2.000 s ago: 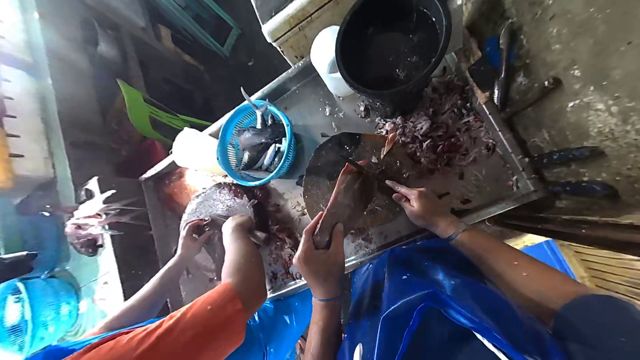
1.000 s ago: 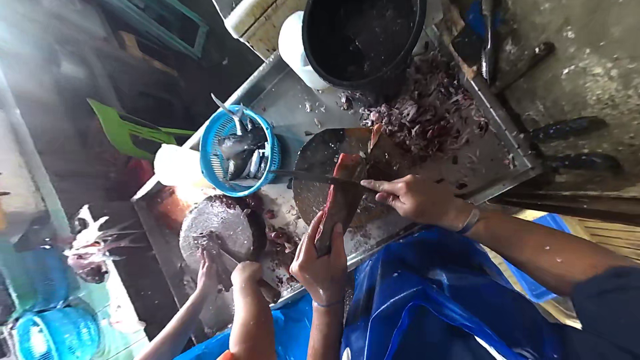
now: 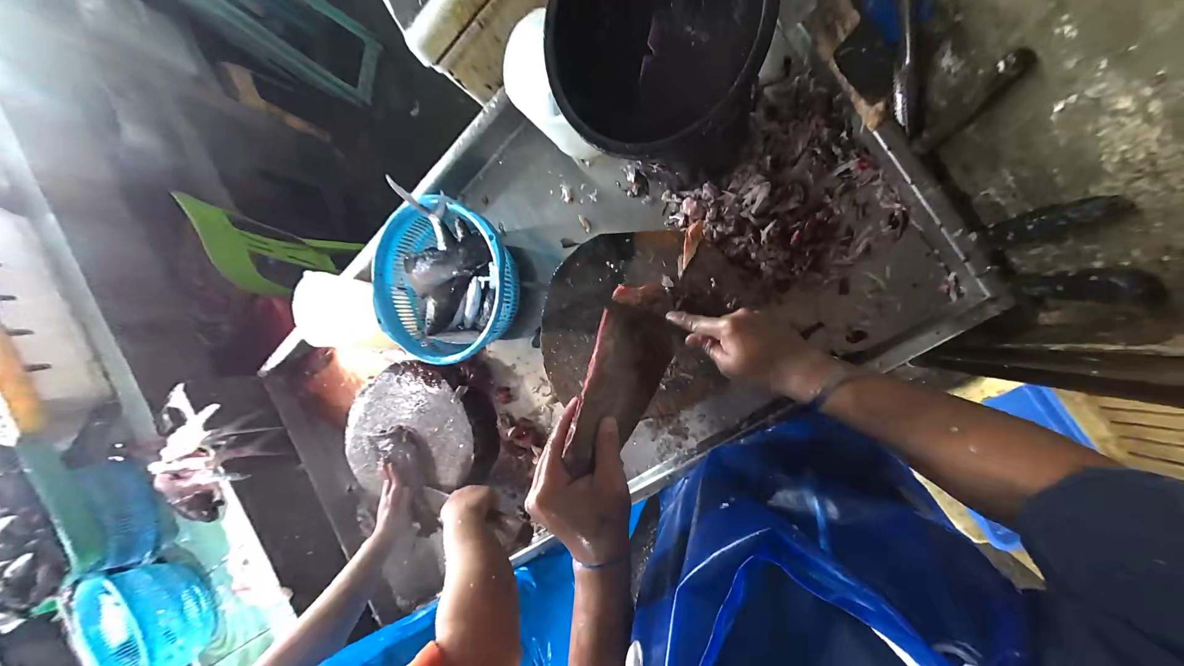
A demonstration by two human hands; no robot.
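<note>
My left hand (image 3: 578, 499) grips a long dark piece of fish (image 3: 615, 379) with a red cut edge, tilted over a round chopping block (image 3: 583, 287). My right hand (image 3: 754, 351) is beside the fish's far end, its index finger extended and the other fingers curled; no knife blade can be made out there. At the left, a co-worker's two hands (image 3: 398, 504) work over a second, pale round block (image 3: 407, 416) with a dark piece on it. A blue plastic basket (image 3: 509, 301) holds several fish and fish pieces.
A black tub (image 3: 661, 153) and a white container (image 3: 532, 83) stand at the metal tray's back. Fish scraps (image 3: 795, 203) are heaped right of the tub. Dark-handled tools (image 3: 1054, 222) lie beyond the tray's right edge (image 3: 943, 245). A white container (image 3: 333, 310) touches the basket.
One second ago my right hand held a knife across the fish, its blade plainly visible; now no blade shows. My left hand has kept its hold on the fish.
</note>
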